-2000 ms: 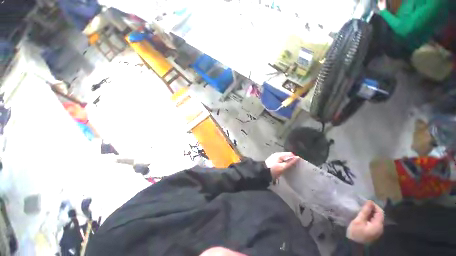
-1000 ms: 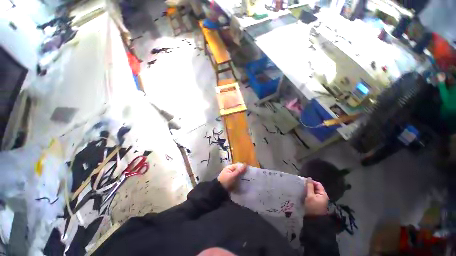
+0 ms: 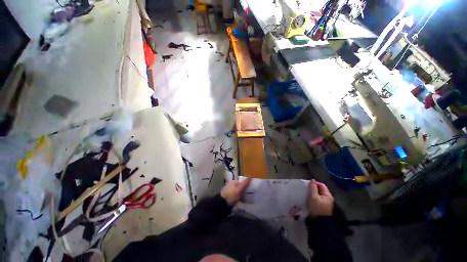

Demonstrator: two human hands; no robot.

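Note:
A white paper sheet (image 3: 274, 197) with dark and red marks is held up in front of my body, above the floor. My left hand (image 3: 235, 192) grips its left upper corner between thumb and fingers. My right hand (image 3: 320, 198) grips its right upper corner. The lower part of the sheet is partly hidden by my dark clothing.
Red-handled shears (image 3: 139, 197), a wooden stick (image 3: 92, 190) and black and white scraps lie on the pale table (image 3: 158, 169) at left. A wooden bench (image 3: 253, 156) stands ahead. A sewing table with a blue bin (image 3: 342, 166) and a dark fan (image 3: 430, 179) are at right.
The view has swung to the right and levelled, bringing in more of the left table and the sewing machine table. Both hands still hold the sheet, now more level across my front.

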